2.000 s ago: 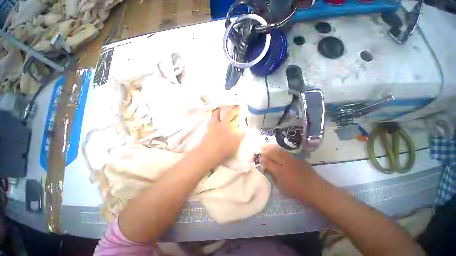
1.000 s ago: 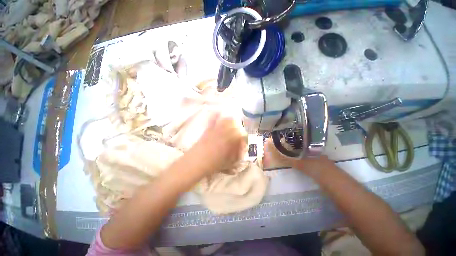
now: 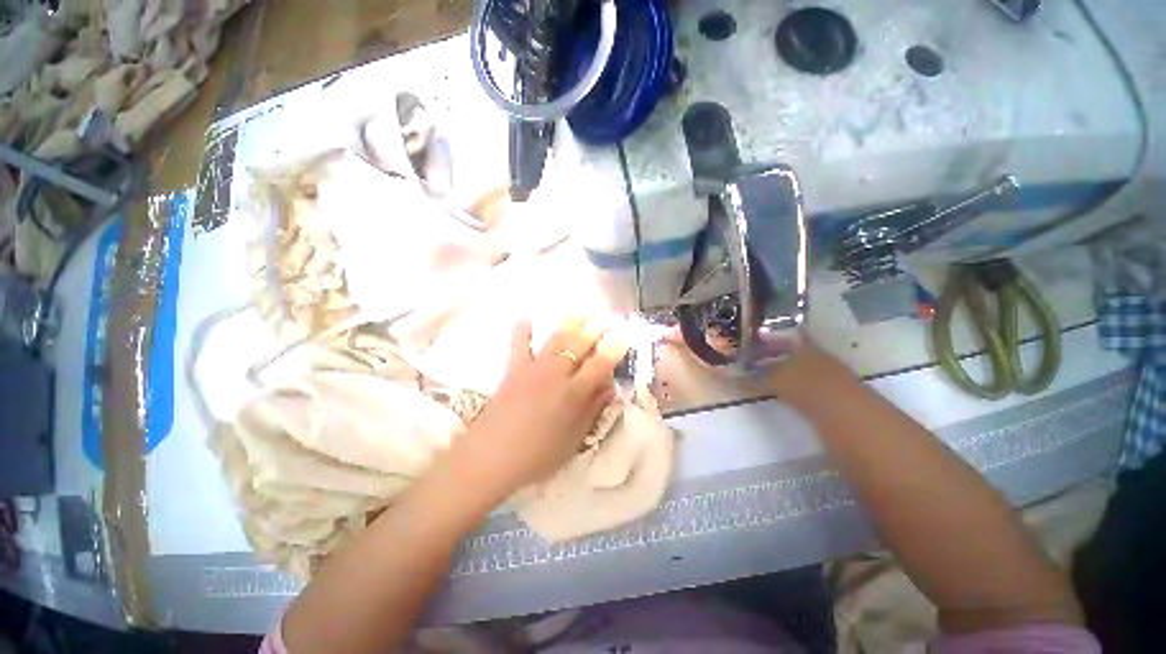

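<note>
The cream garment piece lies bunched on the white table, its upper part overexposed, with a ruffled edge at its left. My left hand presses on the cloth just left of the needle area, fingers bent and thumb apart. A small dark patch, perhaps a label, shows by its fingertips. My right hand is at the right of the needle area, partly hidden behind the shiny metal guard; its grip cannot be seen. The white sewing machine stands above my right hand. Glare hides the needle.
Olive-yellow scissors lie right of the machine, with checked cloth beyond. A key ring and blue disc hang at the machine's left end. A cream pile is at upper left. Brown tape crosses the table at left.
The view has shifted, so the machine sits higher. My left hand has moved back from the needle and its fingers have spread. The dark patch is now less visible beside the fingertips.
</note>
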